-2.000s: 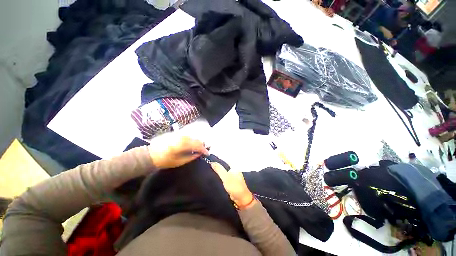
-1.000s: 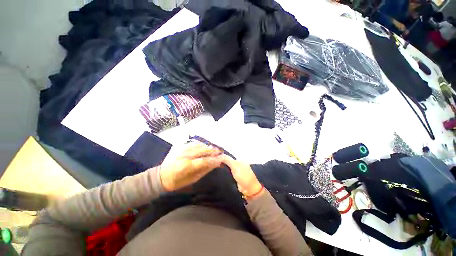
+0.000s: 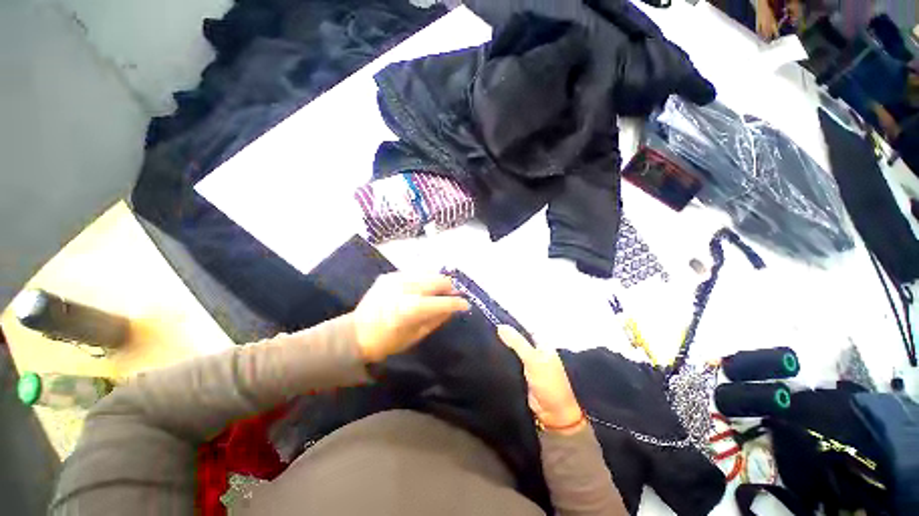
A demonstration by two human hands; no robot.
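The black garment (image 3: 443, 358) lies over my lap and the table edge. A thin silvery trim (image 3: 645, 437) runs along its right part to a speckled silvery pile (image 3: 691, 401). More trim shows along the raised edge between my hands. My left hand (image 3: 398, 314) is closed with its fingertips at that edge; a needle or thread is too small to make out. My right hand (image 3: 544, 381) grips the edge lower right, thumb side up, its other fingers hidden by the cloth.
A striped pack (image 3: 415, 205) and crumpled black jacket (image 3: 534, 101) lie beyond my hands. To the right are a dark box (image 3: 662, 177), plastic-wrapped garments (image 3: 756, 176), black braid (image 3: 708, 277), small yellow snips (image 3: 635, 331), two black spools (image 3: 756, 379) and red-handled scissors (image 3: 724, 443).
The view has swung left, shifting the table rightward in the picture. My left hand has drawn slightly away from my right, uncovering the trimmed edge between them. My right hand still holds the garment.
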